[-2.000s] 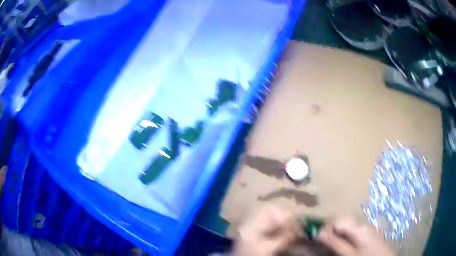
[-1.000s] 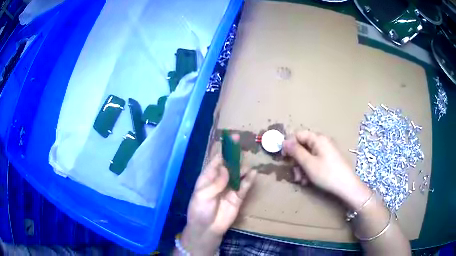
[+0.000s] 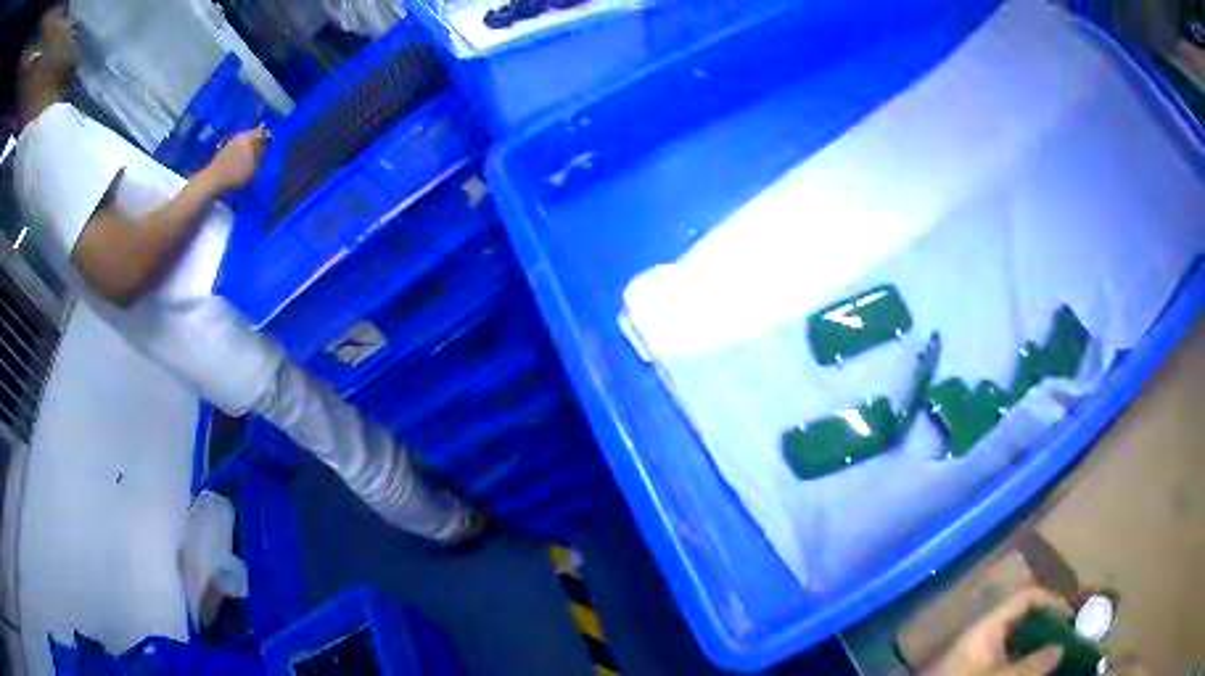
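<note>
A dark green glossy plastic part (image 3: 1053, 643) is held in my left hand (image 3: 994, 641), low at the right of the picture. My left hand is cut off by the bottom edge. The small white pot (image 3: 1094, 617) stands on the cardboard (image 3: 1150, 528) just beside the held part, with a brown wet stain near it. My right hand cannot be made out. Several green parts (image 3: 859, 325) lie on the white liner sheet (image 3: 740, 383) inside the blue tote (image 3: 621, 436).
A person in white clothes (image 3: 172, 264) stands at the left beside stacked blue crates (image 3: 449, 357) with rows of dark parts on top. Yellow-black floor tape (image 3: 582, 610) and another blue crate (image 3: 346, 634) show at the bottom.
The view has swung left, so the tote fills the middle and right, and the person and crates show. The pin heap and my right hand have left the picture. My left hand still holds a green part.
</note>
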